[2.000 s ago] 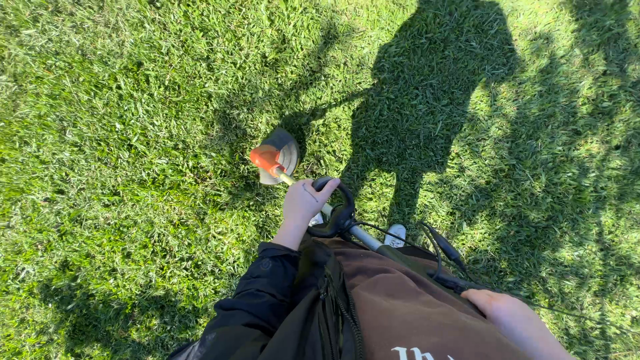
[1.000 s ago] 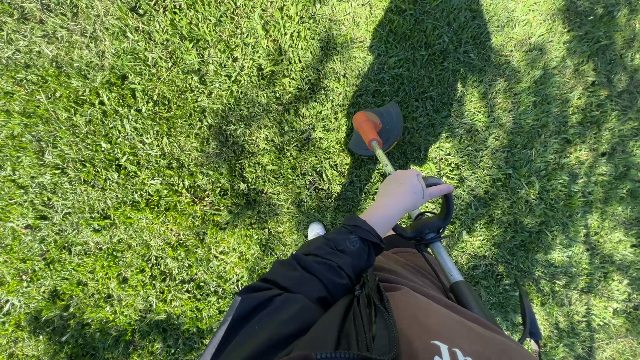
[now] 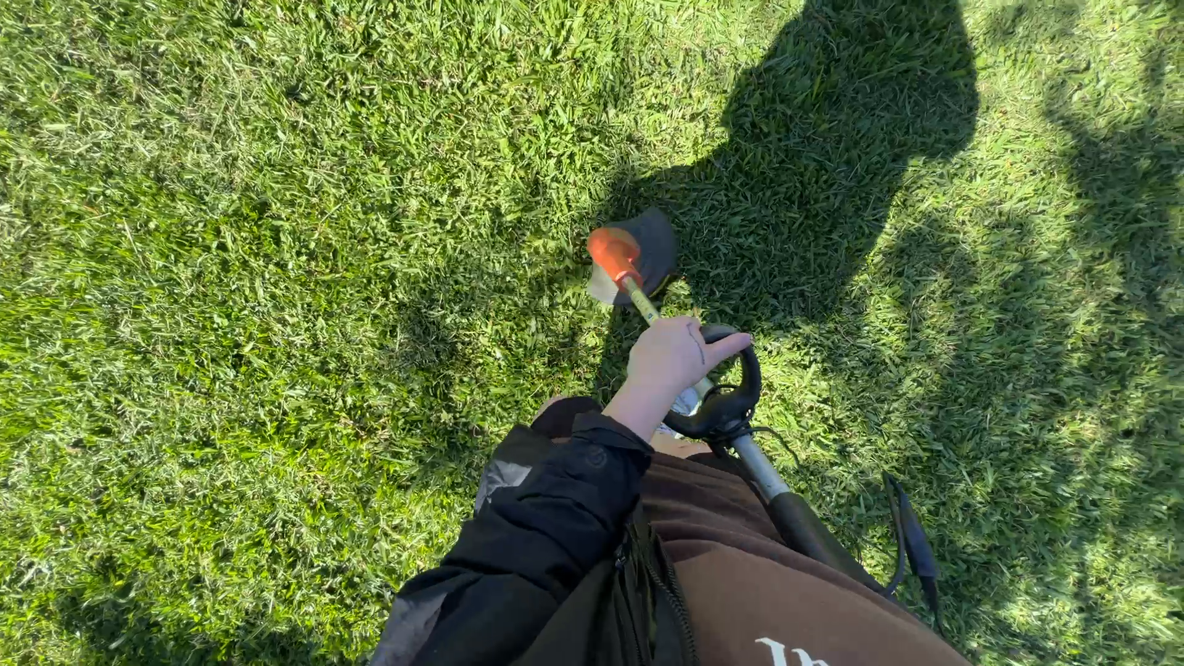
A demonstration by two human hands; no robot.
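Observation:
My left hand (image 3: pixel 672 358) is closed around the black loop handle (image 3: pixel 747 375) of a string trimmer, its thumb lying along the top of the loop. Beyond the hand, the trimmer's shaft (image 3: pixel 640 302) runs up to an orange head (image 3: pixel 613 253) with a dark guard (image 3: pixel 655 248), low over the grass. Behind the handle the shaft turns from silver to a black grip (image 3: pixel 814 532) that passes beside my brown shirt. My right hand is out of view. A thin cable hangs by the loop handle.
Grass (image 3: pixel 305 277) surrounds me, with my shadow (image 3: pixel 832 157) across it at the upper right and dappled shade farther right. A black cord with a connector (image 3: pixel 916 541) hangs beside the rear shaft. Part of a shoe (image 3: pixel 686 401) shows beneath the handle.
The trimmer head swung right between the first two frames, then back left by now. My left hand stayed on the loop handle. My right hand, visible two seconds ago near the rear shaft, is out of view.

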